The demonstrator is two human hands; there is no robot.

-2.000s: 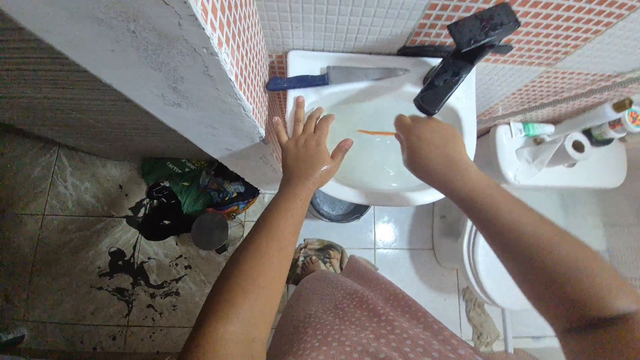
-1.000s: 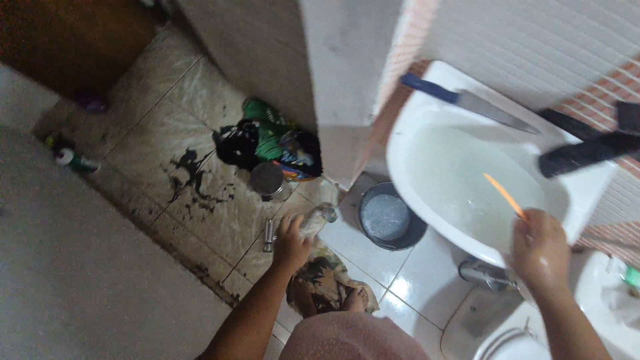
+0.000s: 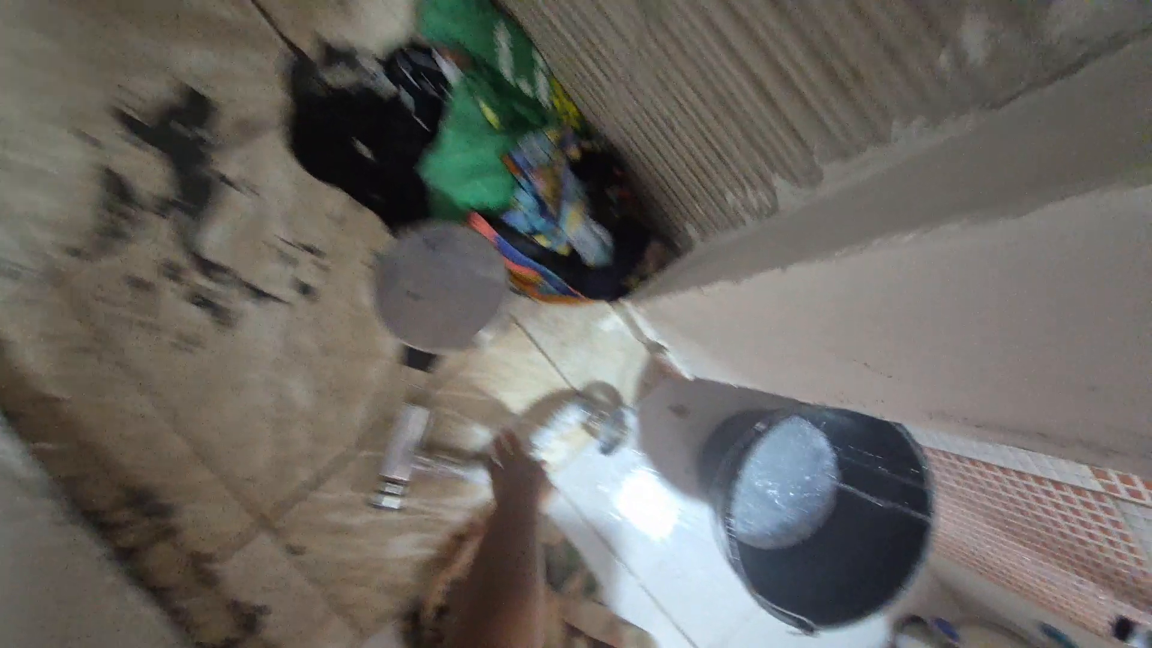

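Observation:
My left hand (image 3: 517,463) reaches down low over the floor at the lower middle. Its fingers are at or beside a clear, shiny bottle-like item (image 3: 580,427); blur hides whether they grip it. A small pale, silver-ended cylinder (image 3: 400,454) lies on the tiles left of the hand. Above them is a container with a round grey top (image 3: 441,286). My right hand is out of view, and so are the orange strip and the knife.
A black bucket (image 3: 886,540) holding water stands at the right below a wall edge (image 3: 900,333). Green and black bags (image 3: 477,144) with colourful items lean by the ribbed wall. Dark stains (image 3: 184,153) mark the brown floor. Camouflage-patterned cloth (image 3: 576,594) is at the bottom.
The view has swung from the sink to the floor. My left hand has left the basin and is low by the clear item. My right hand, earlier holding an orange strip, has gone out of view.

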